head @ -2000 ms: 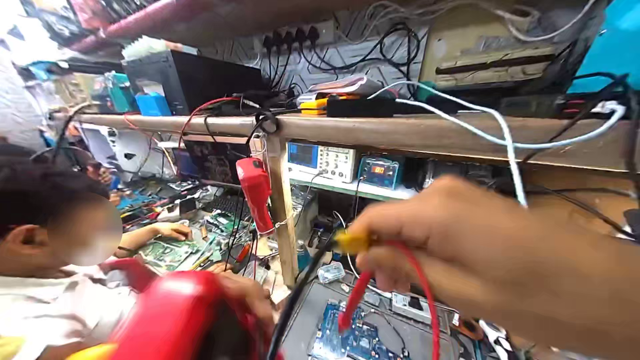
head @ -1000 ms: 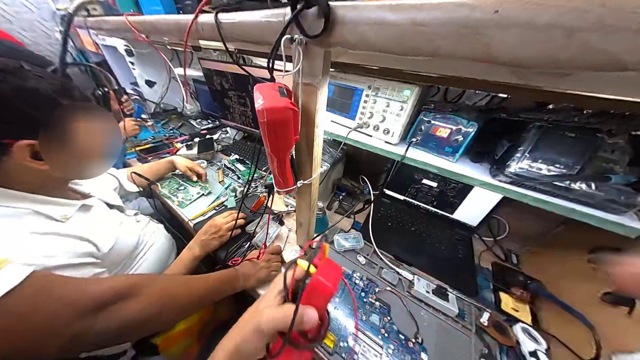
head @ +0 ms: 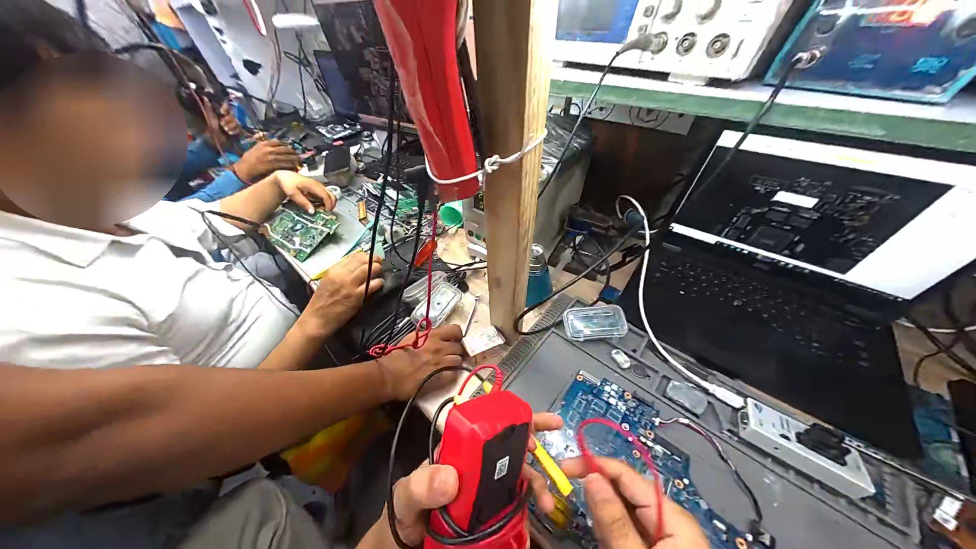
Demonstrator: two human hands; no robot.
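Observation:
My left hand [head: 427,496] is closed around a red handheld meter [head: 488,457] with a black back, low in the middle of the head view. Black and red leads loop around the meter. Just right of it, my right hand [head: 625,503] has its fingertips at a thin red lead [head: 610,427]. A yellow probe part [head: 550,467] lies between the two hands; which fingers touch it I cannot tell. Behind my hands a blue circuit board [head: 602,412] rests on a grey surface, partly covered by them.
A wooden post [head: 507,175] stands ahead, with a red tool holder [head: 435,91] tied to it. At right are an open laptop [head: 793,229], a white power strip [head: 804,450] and a shelf with an oscilloscope [head: 671,34]. A co-worker's arm [head: 191,435] reaches in from the left, beside another person.
My right hand has come down beside the meter; two seconds ago it was raised with a red and yellow probe. The meter in my left hand now shows its back. The view has moved closer to the bench.

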